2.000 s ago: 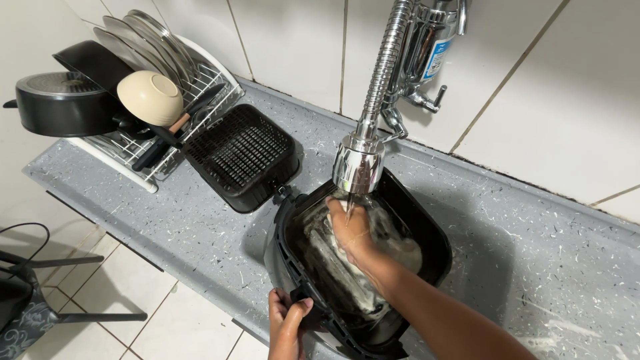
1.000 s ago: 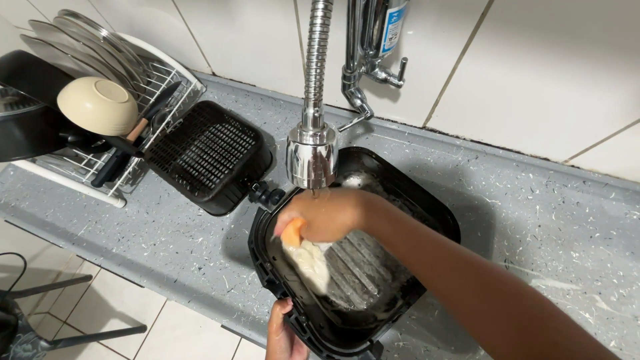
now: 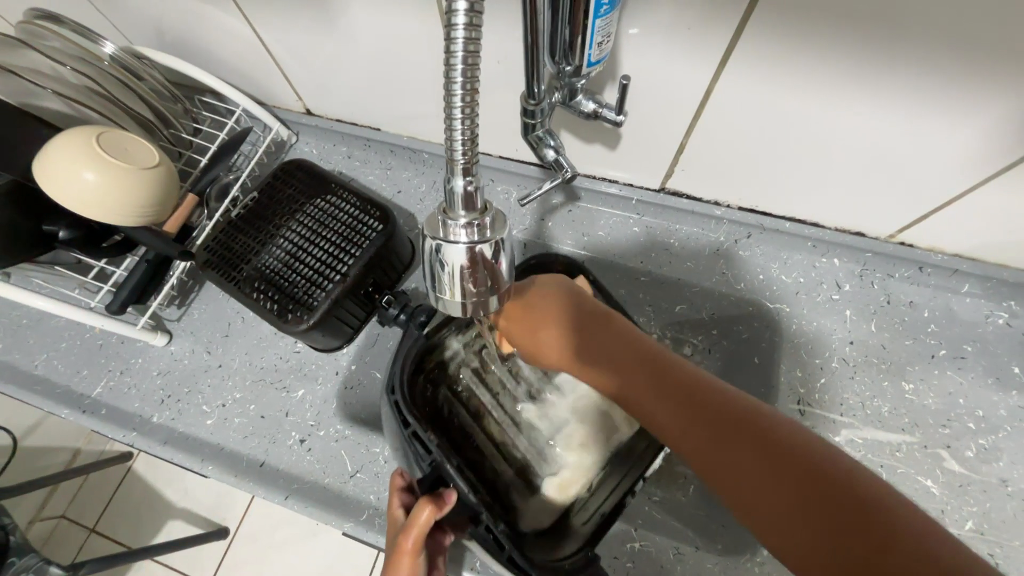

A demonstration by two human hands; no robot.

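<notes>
A black air fryer drawer lies tilted in the sink, with soapy, foamy water over its ribbed bottom. My left hand grips the drawer's near left rim by the handle side. My right hand is inside the drawer at its far end, curled around a sponge, of which only a small orange edge shows. Water runs from the chrome faucet head right beside my right hand. Left of the drawer, a black perforated air fryer basket rests on the countertop.
At the left, a white wire dish rack holds pot lids, a cream bowl, dark pans and utensils. A chrome wall tap juts from the tiled wall. The sink's rim surrounds the drawer; metal chair legs stand below the counter.
My right hand has moved from the drawer's left side to its far end, beneath the faucet. My left hand still holds the rim. Foam now lies farther right in the drawer.
</notes>
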